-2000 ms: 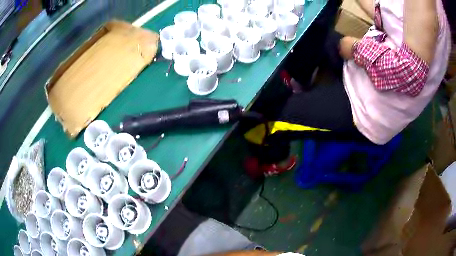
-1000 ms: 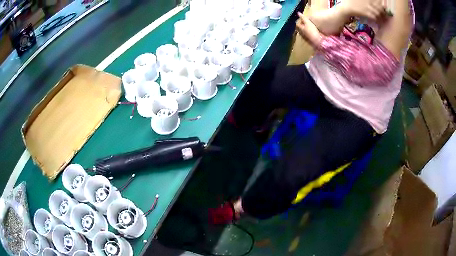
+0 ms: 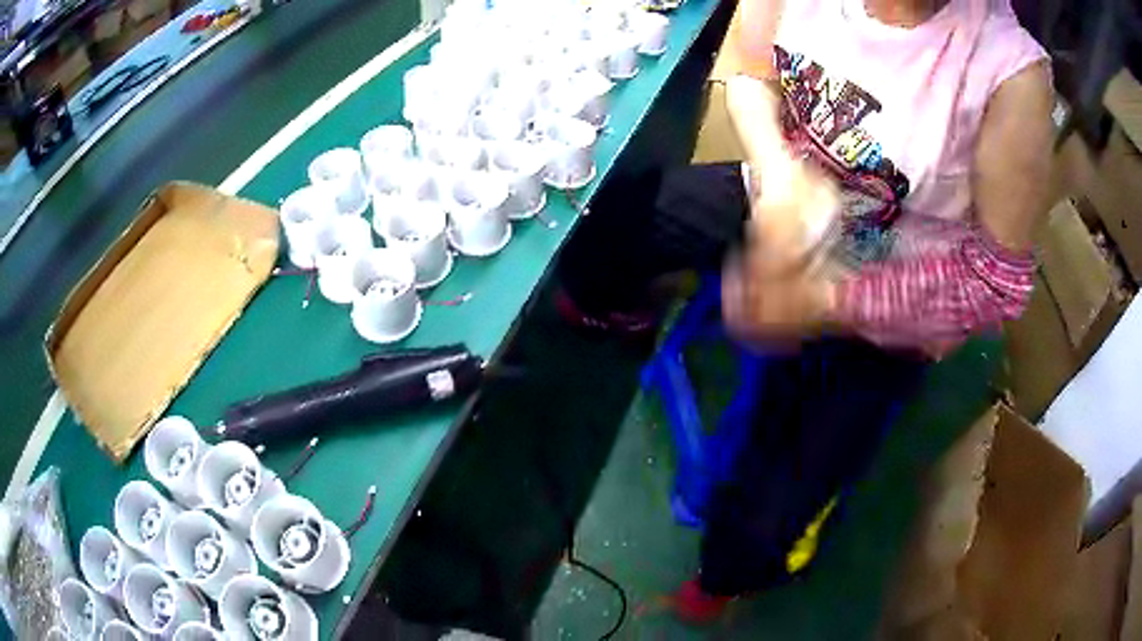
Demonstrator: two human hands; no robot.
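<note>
Neither of my hands is in view. White motor housings point(image 3: 301, 542) stand in rows at the lower left of the bench, open tops up, with round centres inside and thin red and dark wires at some. A black electric screwdriver point(image 3: 344, 398) lies across the green bench just behind them, its cable end at the bench edge. A larger group of white housings point(image 3: 386, 298) stands beyond the screwdriver. A clear bag of screws point(image 3: 35, 557) lies at the far lower left.
An empty cardboard tray point(image 3: 169, 307) lies on the bench at left, beside the pale rail. The dark green conveyor point(image 3: 188, 157) runs beyond. A person in a pink top point(image 3: 927, 113) sits on a blue stool point(image 3: 683, 432) at right. Open cartons point(image 3: 1021, 532) stand at lower right.
The view has shifted, so the bench things sit lower and further left than two seconds ago. The seated person has turned towards the bench, with blurred hands low in front.
</note>
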